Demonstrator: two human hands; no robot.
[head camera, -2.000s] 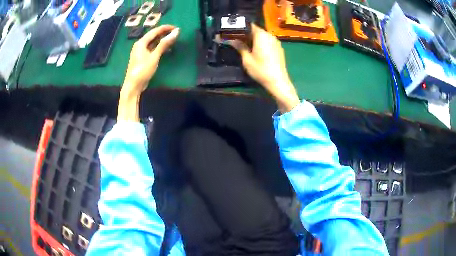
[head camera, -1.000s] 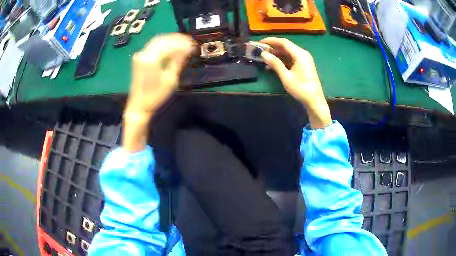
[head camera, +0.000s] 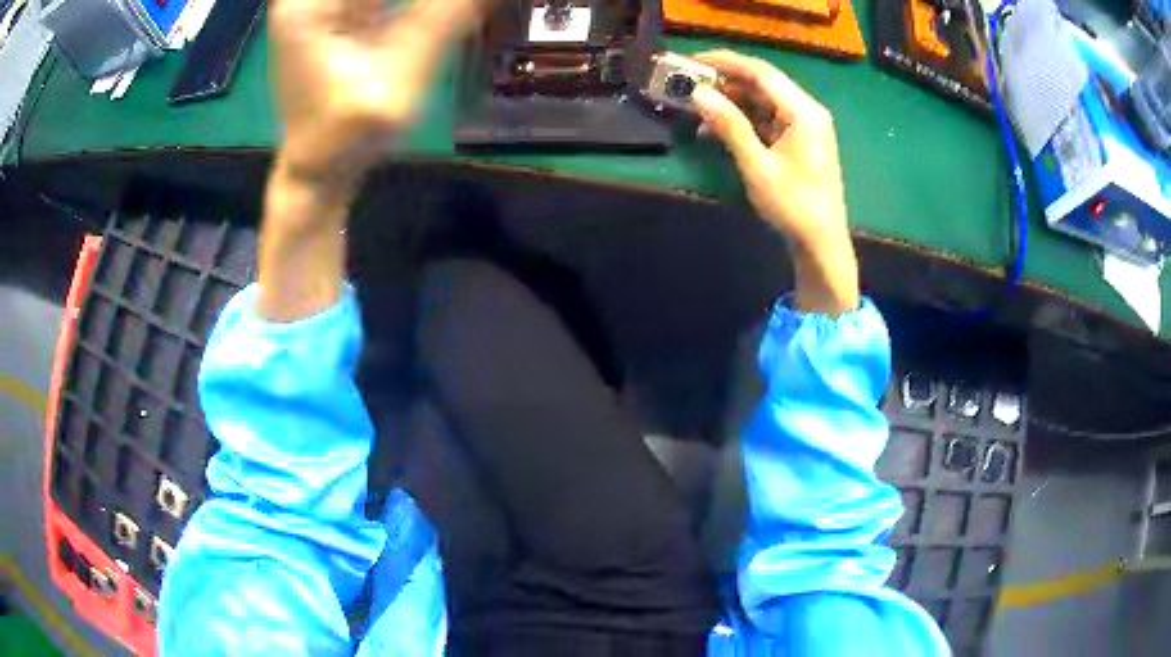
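My right hand (head camera: 777, 148) holds a small square camera module (head camera: 681, 82) with a round dark centre between thumb and fingers, just right of the black press fixture (head camera: 565, 131). The low coppery nest (head camera: 560, 72) of the fixture shows no module in it. A white square block (head camera: 559, 23) is just above the nest. My left hand (head camera: 353, 90) is raised left of the fixture, blurred and partly cut off by the top edge; whether it holds anything cannot be told.
An orange fixture (head camera: 783, 18) and a small black fixture (head camera: 927, 45) stand to the right, then a blue cable (head camera: 1018, 193) and a blue-and-white box (head camera: 1111, 186). A dark slab (head camera: 218, 49) lies left. Gridded trays are below the bench at left (head camera: 54, 475) and right (head camera: 944, 539).
The module seen in the nest one second ago no longer shows there. My left hand has moved up and away from the nest. My right hand still holds its module. The view has shifted.
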